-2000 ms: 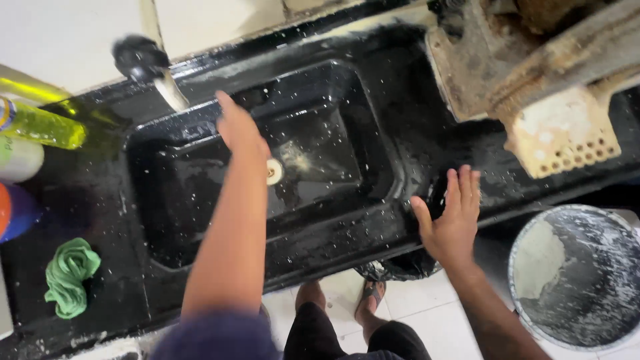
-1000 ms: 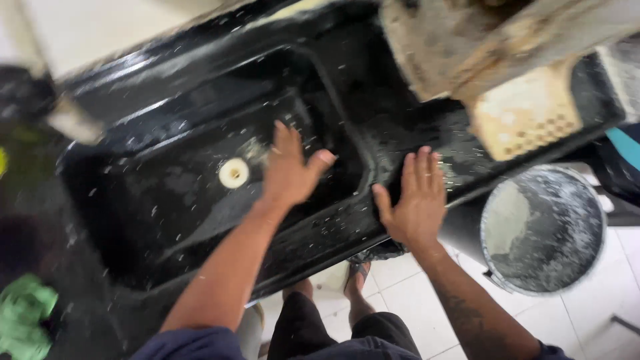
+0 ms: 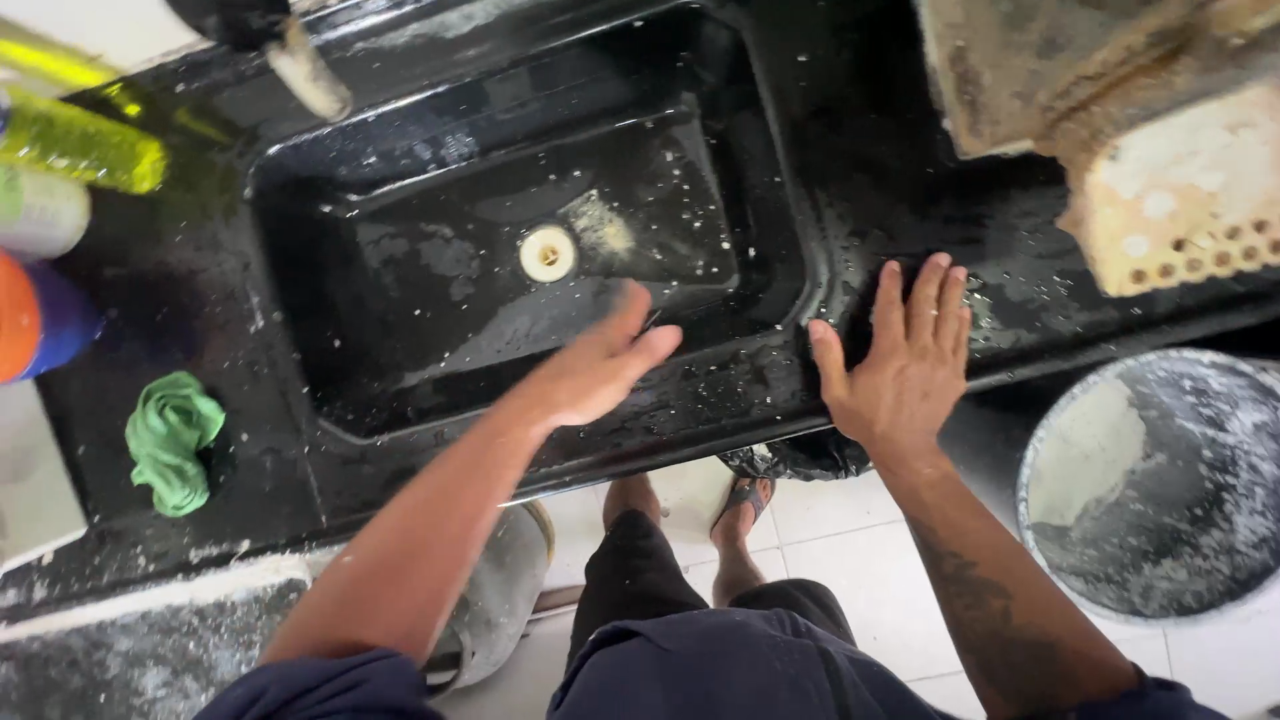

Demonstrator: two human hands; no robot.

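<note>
My left hand (image 3: 600,365), slightly blurred, is over the near side of a black sink basin (image 3: 440,330), fingers apart and holding nothing. My right hand (image 3: 905,350) lies palm down on the wet black counter (image 3: 850,170) to the right of the basin, fingers spread. A pale round drain fitting (image 3: 548,254) sits in the basin floor beyond my left hand, with a whitish smear beside it and white specks all around. At the far left of the counter rests a crumpled green cloth (image 3: 175,440). The faucet spout (image 3: 308,70) points over the basin's far left corner.
A bottle of yellow-green liquid (image 3: 85,140), a white container (image 3: 42,212) and an orange and blue one (image 3: 45,315) stand at the left. At the right are a worn machine part with a perforated plate (image 3: 1180,190) and, below the counter, a white-smeared bucket (image 3: 1150,480).
My left hand has moved from the basin's far side near the faucet to its near side. My right hand stays on the counter right of the basin.
</note>
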